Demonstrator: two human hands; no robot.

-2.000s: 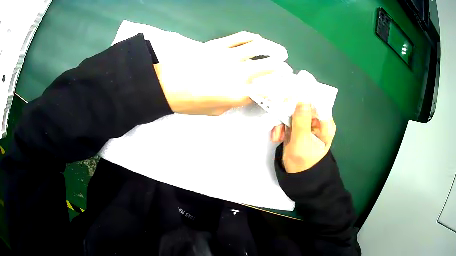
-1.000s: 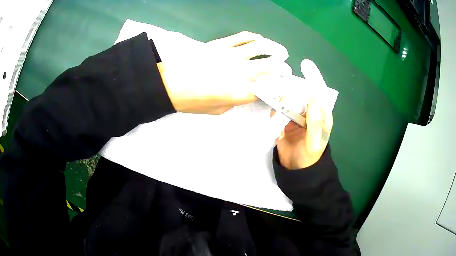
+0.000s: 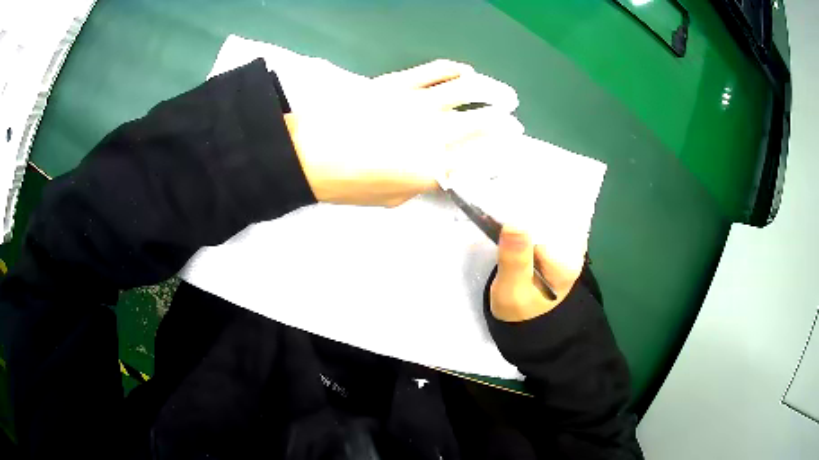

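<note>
My left hand (image 3: 395, 139) is curled above the white sheet (image 3: 359, 278), strongly overexposed. Faint small marks show in the glare beside its fingertips, but whether it holds a part cannot be made out. My right hand (image 3: 530, 269) is closed on thin dark tweezers (image 3: 480, 218). Their tips point up and left and reach the left fingertips; the rear end shows below the right fingers. Any work piece at the tips is lost in the glare.
The sheet lies on a dark green bench mat (image 3: 647, 234). Behind it is a glossy green surface (image 3: 620, 54) with a dark phone frame (image 3: 680, 36) at the top edge. A sheet with dark marks (image 3: 36, 72) lies far left. Pale machine panels (image 3: 745, 332) stand at right.
My right hand has turned and its fingers have closed lower down, with the dark tweezers now plainly visible. The left hand has barely moved. The phone frame behind has shifted up and left.
</note>
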